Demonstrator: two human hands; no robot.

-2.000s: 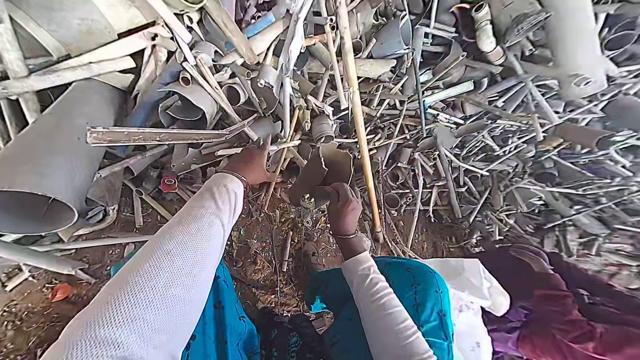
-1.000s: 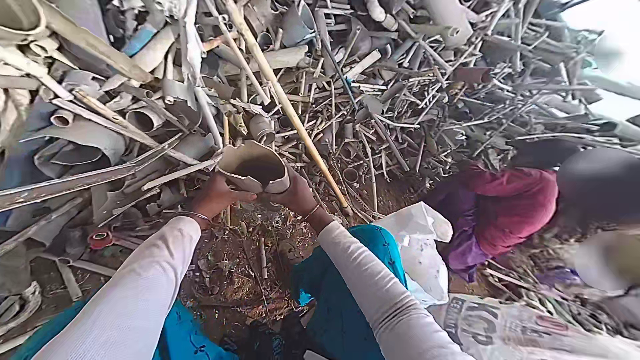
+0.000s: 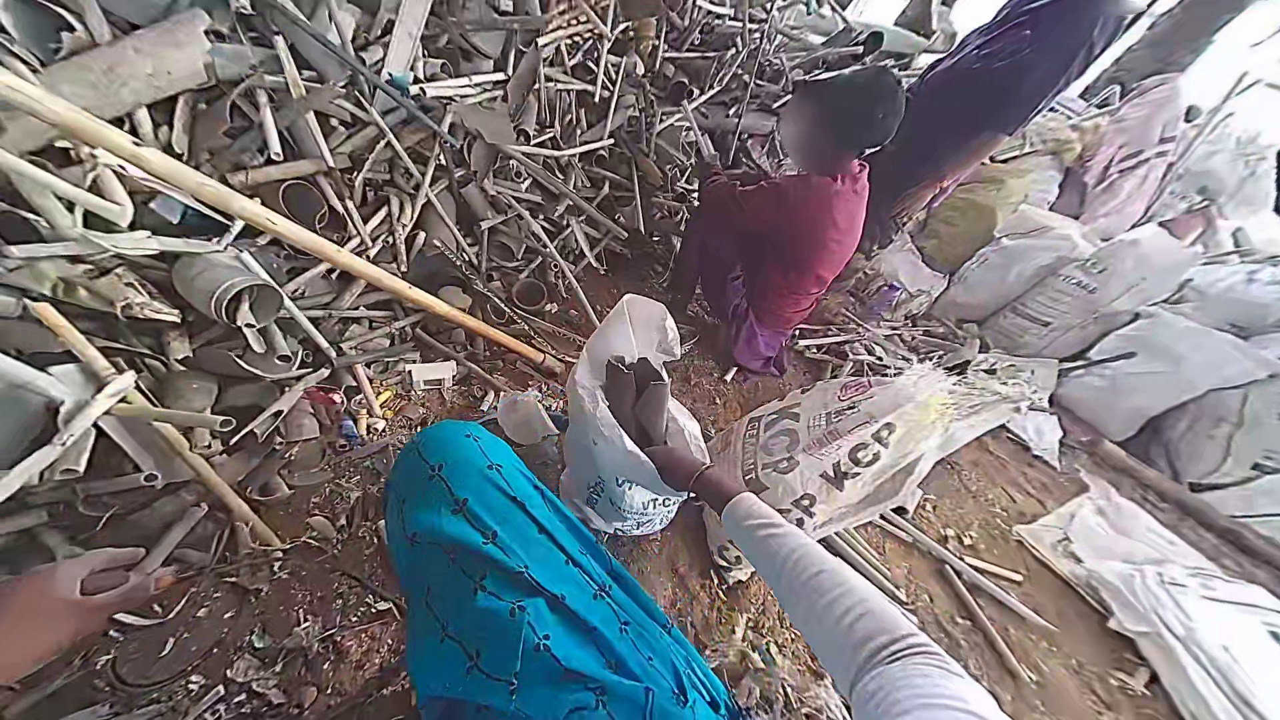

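Observation:
My right hand [image 3: 680, 470] is at the near rim of an upright white woven sack [image 3: 615, 500], its fingers on the lower end of a broken grey pipe piece [image 3: 638, 400] that stands in the sack's mouth. At the lower left edge, my left hand [image 3: 100, 590] is spread over the ground beside scrap pipe lengths; whether its fingers touch a short piece there I cannot tell. My teal-clad knee [image 3: 480, 520] lies between the two hands.
Scrap pipes [image 3: 280, 200] are heaped at the left and back, with a long bamboo pole [image 3: 300, 245] across them. A person in maroon [image 3: 800, 230] crouches behind the sack. A printed sack [image 3: 850, 440] lies at its right; filled sacks [image 3: 1080, 290] stand farther back.
The view has swung far to the right. The broken pipe piece, between both hands a second ago, is now in the white sack's mouth with my right hand; my left hand has come off it.

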